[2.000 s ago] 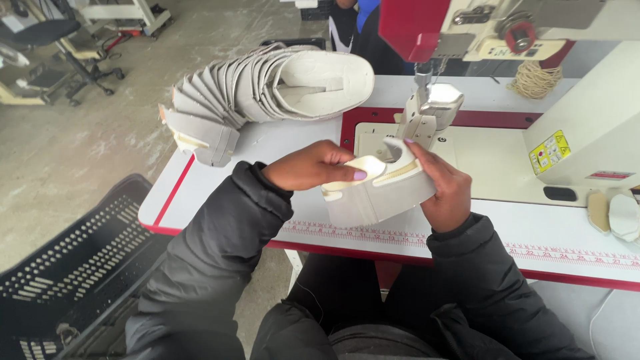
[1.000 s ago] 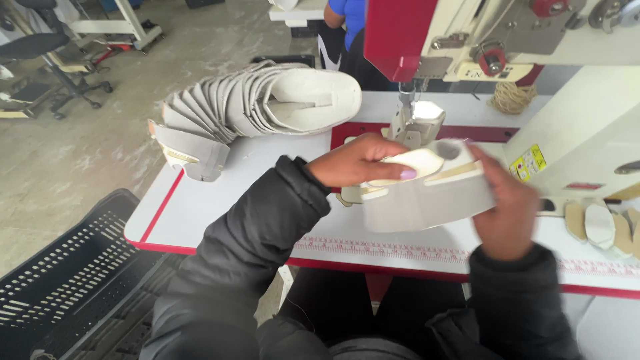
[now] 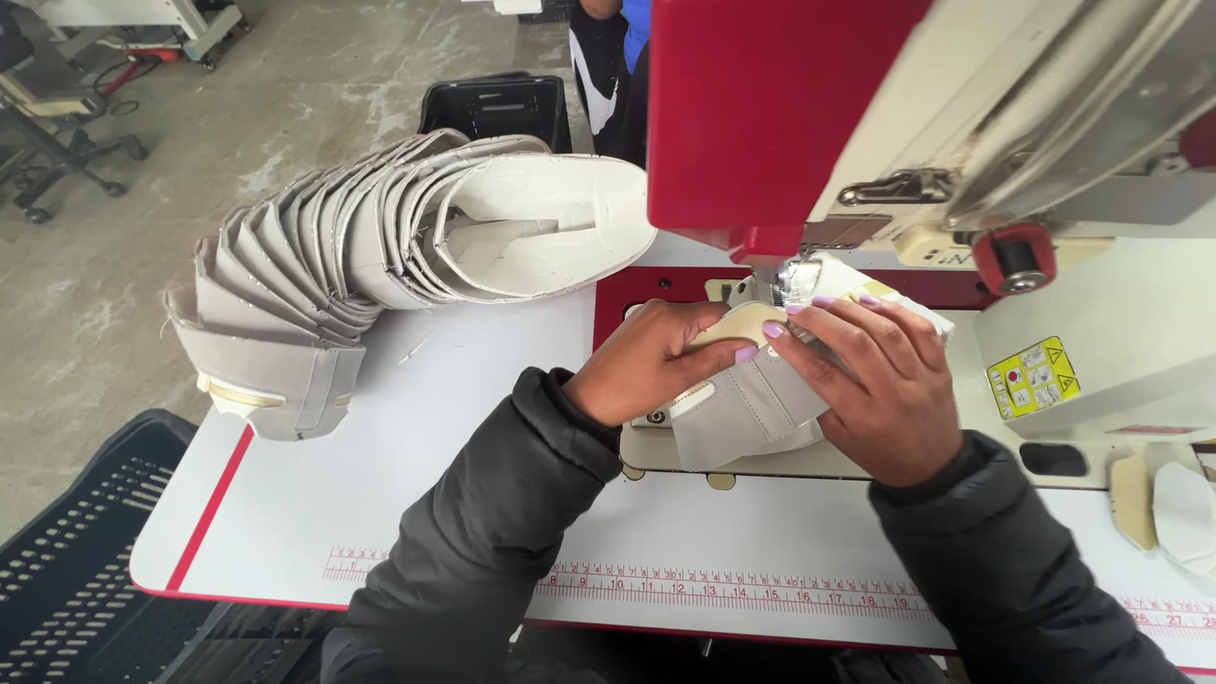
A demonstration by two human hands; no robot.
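Observation:
A grey fabric shoe upper (image 3: 746, 408) lies across the bed of an industrial sewing machine (image 3: 741, 123). My left hand (image 3: 655, 361) pinches a cream padded piece (image 3: 736, 328) at the upper's edge between thumb and fingers, close to the needle area. With its fingers spread over the same work, my right hand (image 3: 879, 380) presses the piece and the upper just right of the presser foot. The needle tip is partly hidden by the machine head and the material. To the left, a curved stack of nested grey shoe uppers (image 3: 313, 256) rests on the white table.
Cream and white padded pieces (image 3: 1130, 503) lie at the right. A printed ruler (image 3: 722, 594) runs along the front of the white table (image 3: 275, 541). Dark plastic crates stand at the left (image 3: 85, 551) and behind the table (image 3: 499, 109). A person (image 3: 608, 76) is beyond the machine.
Both hands have moved the upper from in front of the machine to beneath its head, by the needle. My right hand now lies over the work rather than holding its right end.

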